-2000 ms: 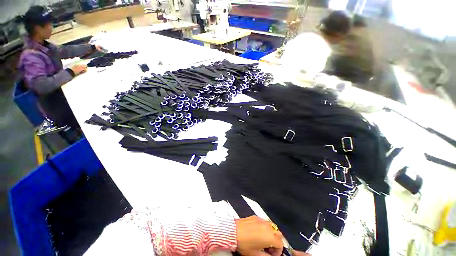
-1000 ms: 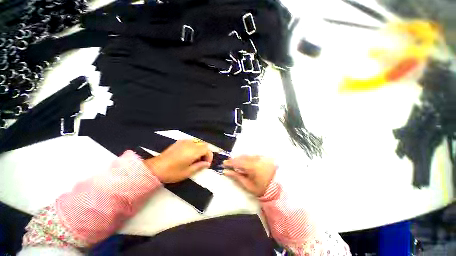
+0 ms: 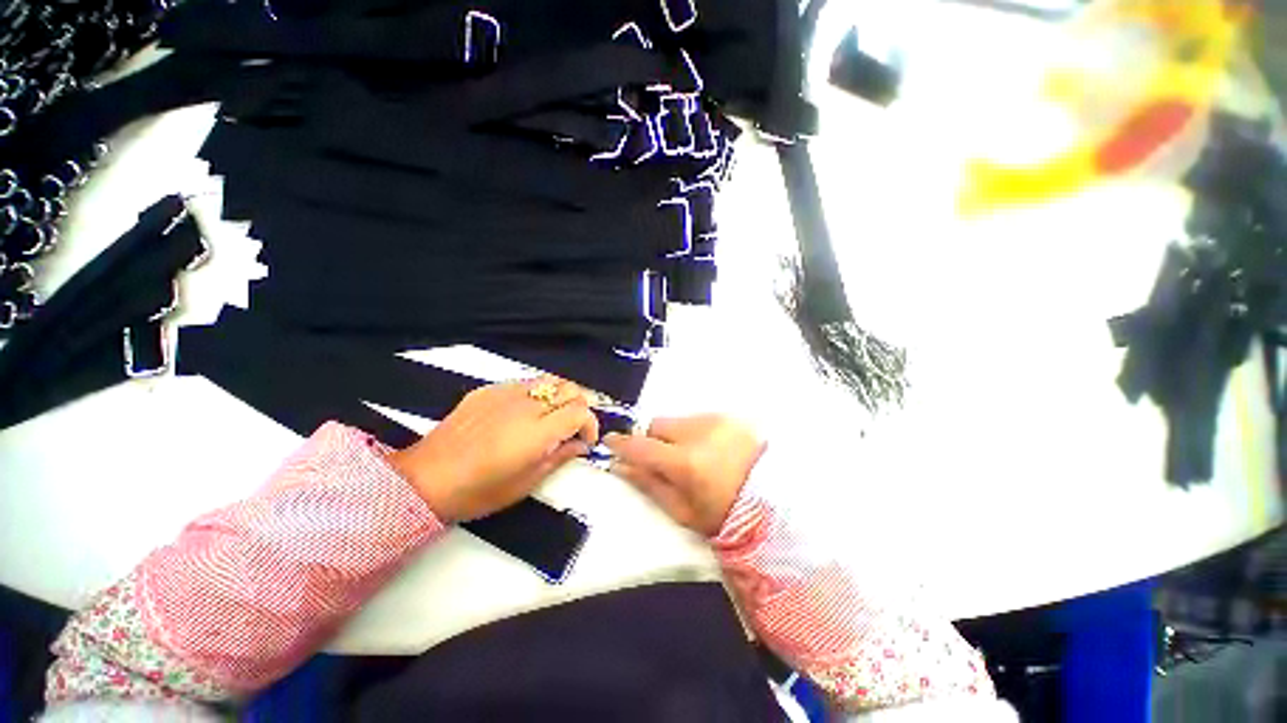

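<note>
A black fabric strap end shows between my hands near the table's front edge. My left hand, with a yellowish ring, is closed on the strap. My right hand pinches at the strap's end from the right; something small and dark shows at its fingertips, too hidden to name. Another black strap lies under my left hand, its squared end with a pale outline pointing toward me. The large pile of black straps lies just beyond, with pale rectangular rings along its right side.
A tangle of dark threads hangs from a lone strap right of the pile. A black box-like object, a blurry yellow item and dark fabric pieces lie farther right. More straps lie left on the white table.
Since one second ago the view has shifted slightly, and the pile sits a little higher in it. My hands stay at the strap end, with slightly changed fingers. Earlier, the view looked farther across the workshop.
</note>
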